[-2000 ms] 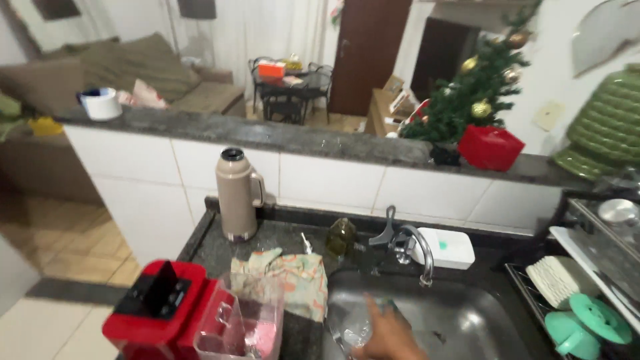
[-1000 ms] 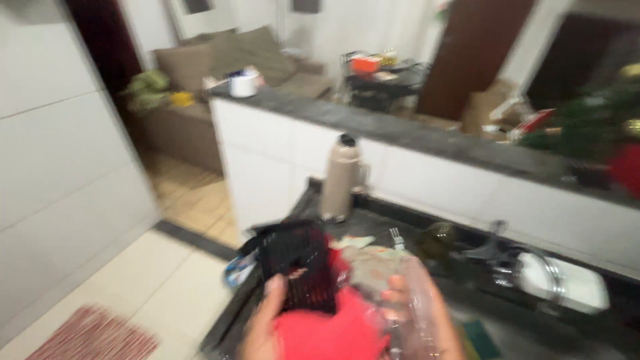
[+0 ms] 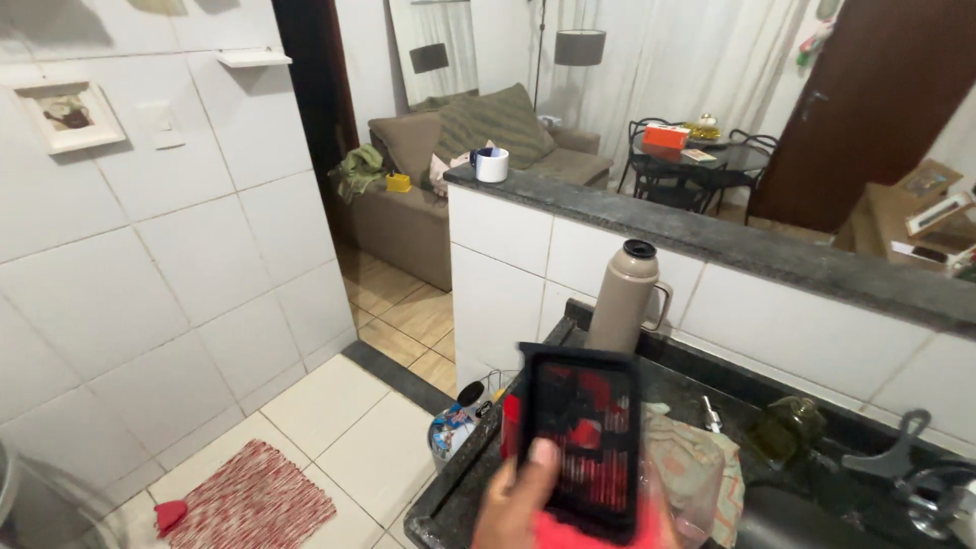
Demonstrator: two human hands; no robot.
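My left hand (image 3: 518, 488), blurred, grips a black slotted plastic tray (image 3: 587, 442) by its left edge, the thumb on top. The tray is tilted up over the counter, and red shows through its slots. Behind and below it is a red plastic part (image 3: 564, 530). A clear plastic container (image 3: 686, 488) shows just right of the tray. My right hand is hidden behind the tray and the red part. A beige thermos (image 3: 625, 297) stands behind the tray, and a patterned cloth (image 3: 709, 450) lies to the right.
The dark stone counter (image 3: 465, 496) holds a greenish glass bottle (image 3: 789, 431), a grey utensil (image 3: 892, 450) and the sink (image 3: 793, 518) with its faucet (image 3: 938, 496). A mug (image 3: 491, 165) stands on the ledge (image 3: 686, 221). A basket with packages (image 3: 454, 435) is beside the counter; a red-and-white rug (image 3: 252, 496) lies on the floor.
The view has swung left. The red item with the black tray stood on the counter two seconds ago; the tray is now held up in my left hand. A hand was over the sink then.
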